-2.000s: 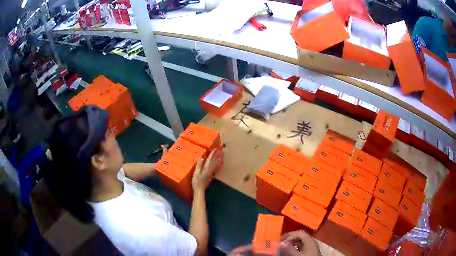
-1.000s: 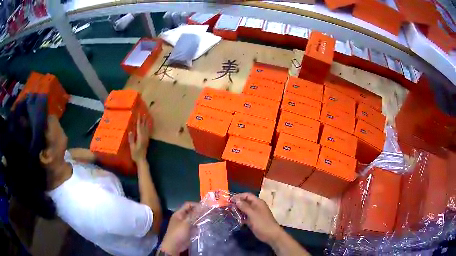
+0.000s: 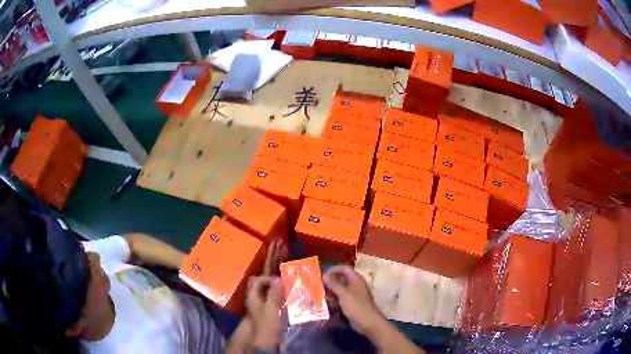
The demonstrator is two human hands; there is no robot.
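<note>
An orange box (image 3: 304, 289) with glossy film over it is held upright between my two hands near the bottom centre. My left hand (image 3: 265, 299) is at its left side and my right hand (image 3: 351, 296) at its right side, with fingers curled at the film's edges. Closed orange boxes (image 3: 400, 216) stand in tight rows on the plywood board (image 3: 194, 155) just beyond my hands. Film-wrapped orange boxes (image 3: 529, 280) lie at the lower right.
A coworker (image 3: 131, 290) is at the left, beside several orange boxes (image 3: 223, 256) close to my left hand. An open box half (image 3: 183, 88), a grey pad (image 3: 242, 75) and white paper (image 3: 279, 61) lie at the back left. A metal-framed shelf (image 3: 332, 24) crosses above.
The coworker's boxes have moved right and nearer, up against the rows. The box between my hands now shows inside the film, where before it stood mostly above it.
</note>
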